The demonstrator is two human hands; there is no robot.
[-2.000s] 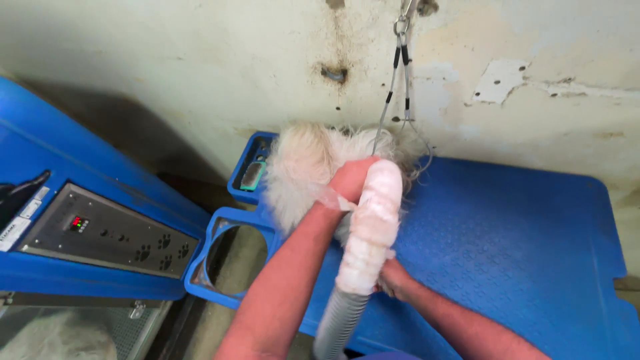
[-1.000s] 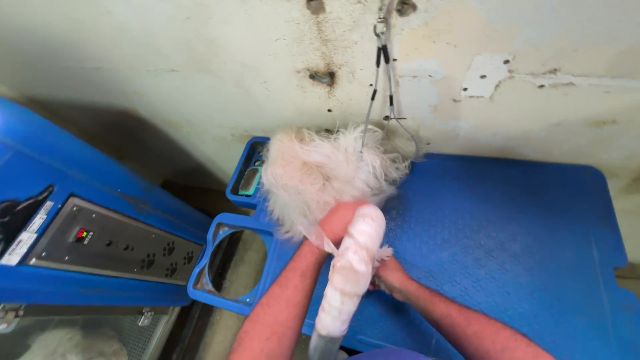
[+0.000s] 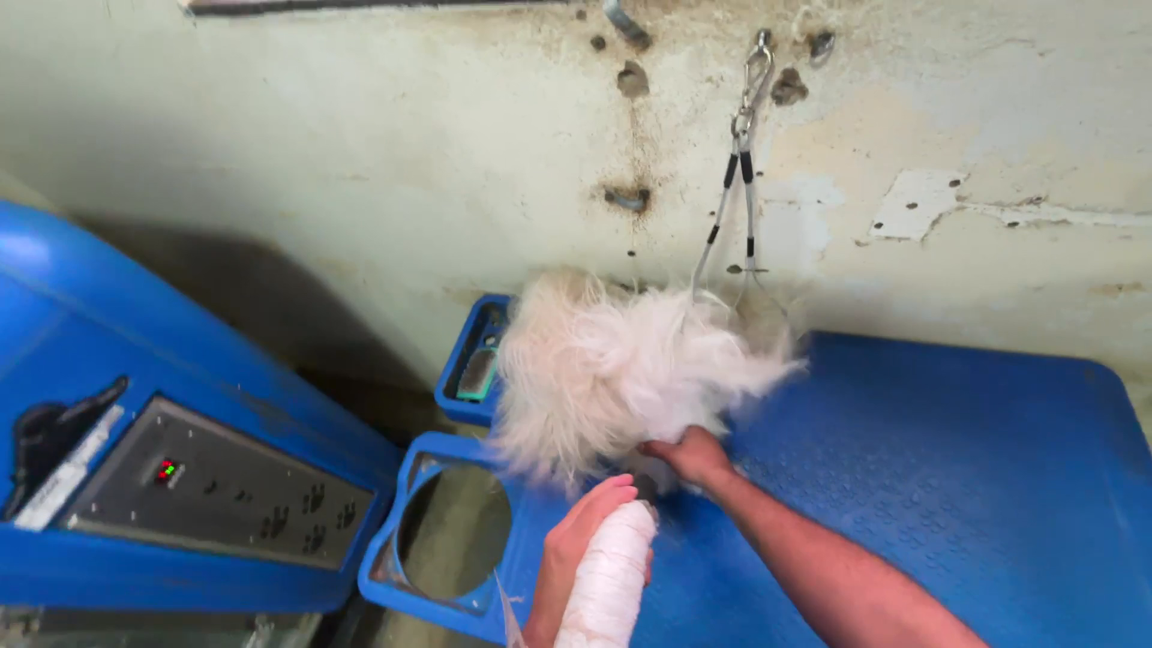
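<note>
A small dog with long, fluffy white fur [image 3: 621, 360] is on a blue grooming table [image 3: 936, 450], close to the wall. My left hand [image 3: 585, 531] is wrapped around a dryer hose [image 3: 607, 576] covered in white wrapping, and its dark nozzle [image 3: 644, 488] points at the lower fur. On the right, my right hand [image 3: 691, 457] grips the fur or a leg low on the dog's near side; which of the two is hidden. A thin cable grooming loop [image 3: 741, 198] hangs from a wall hook and runs down into the fur.
At the left stands a blue dryer cabinet [image 3: 216, 360] with a metal control panel [image 3: 225, 490]. A blue side tray [image 3: 450, 409] holding a brush [image 3: 477, 373] and a blue ring-shaped holder [image 3: 382, 558] stick out from the table's left end. A worn wall [image 3: 405, 162] with metal stubs rises behind.
The hose and my left hand have moved down from the dog's fur, and the dark nozzle now shows. My right hand, earlier partly behind the hose, is now in plain view at the dog.
</note>
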